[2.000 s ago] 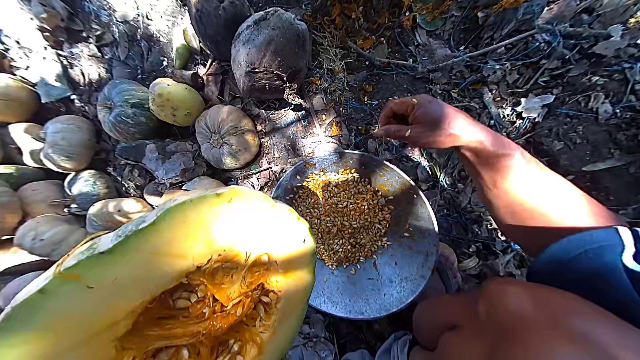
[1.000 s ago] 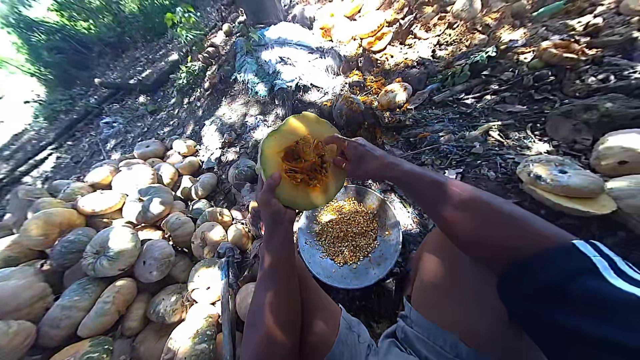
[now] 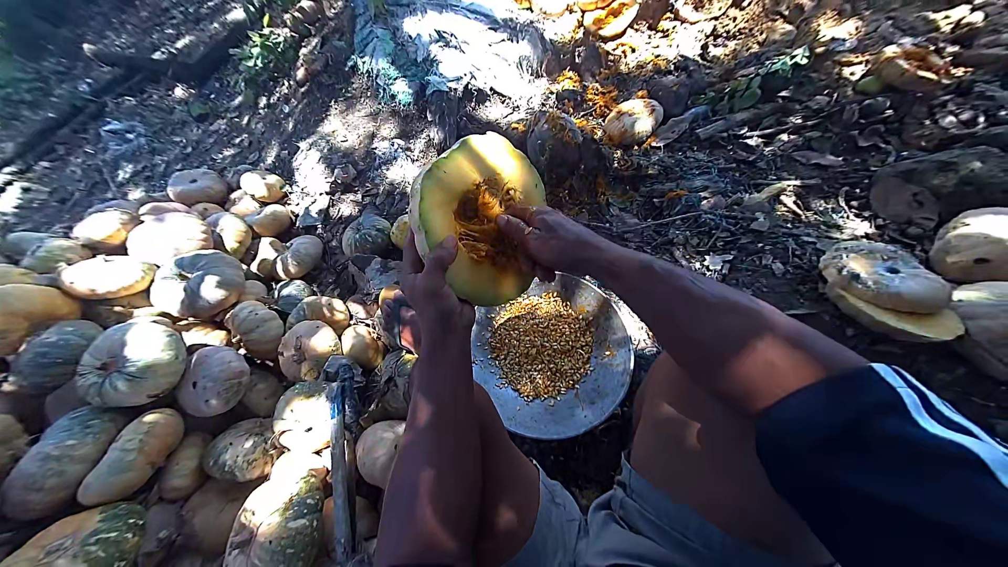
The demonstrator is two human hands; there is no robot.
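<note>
A halved pumpkin [image 3: 453, 189] with green rind and pale yellow flesh is tilted up, its cut face toward me. My left hand [image 3: 435, 287] grips its lower left rim, thumb on the cut edge. The fingers of my right hand [image 3: 555, 240] reach into the orange, stringy hollow; whether they pinch pulp or seeds is hidden. Just below the pumpkin, a round metal basin [image 3: 543, 421] stands between my knees, bearing a heap of pumpkin seeds [image 3: 543, 346] with orange bits of pulp.
A large pile of whole pumpkins [image 3: 134, 362] covers the ground at left. A long-handled tool [image 3: 340, 457] stands beside my left forearm. More pumpkins and a cut piece [image 3: 898, 311] lie at right. Emptied pumpkin pieces [image 3: 610, 17] and a pale cloth or sheet [image 3: 472, 47] lie ahead.
Two seconds ago my right hand was above the basin's right side, away from the pumpkin; now its fingers are in the hollow. The view has shifted a lot.
</note>
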